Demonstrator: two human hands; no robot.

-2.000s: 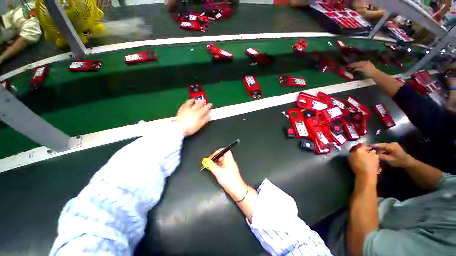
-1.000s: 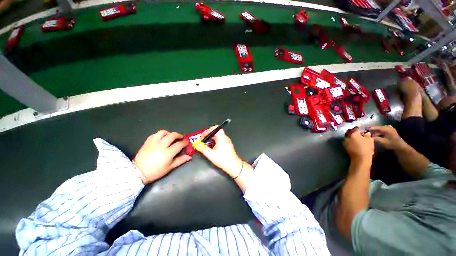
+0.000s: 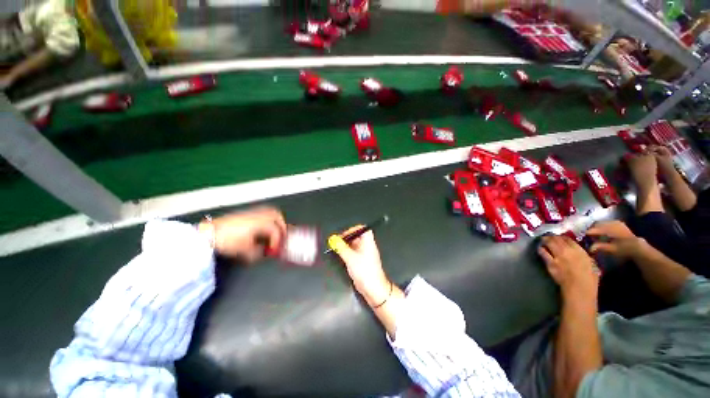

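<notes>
My left hand (image 3: 251,233) is blurred and holds a small red unit with a white panel (image 3: 300,245) by its left end, over the dark bench top. The unit is blurred, and whether it touches the bench I cannot tell. My right hand (image 3: 360,258) is just to the right of the unit and apart from it. It grips a slim pen-like tool (image 3: 336,243), yellow at the fingers, with a long black rear end pointing up and to the right.
A pile of red units (image 3: 510,190) lies on the bench to the right. Beyond the white rail (image 3: 311,183), several red units lie on the green belt (image 3: 257,155). A grey post (image 3: 58,167) stands at left. A neighbour's hands (image 3: 572,260) work at right.
The view has tilted up. My left hand has moved the unit away from the tool, and both are now blurred. My right hand still holds the tool, now clear of the unit.
</notes>
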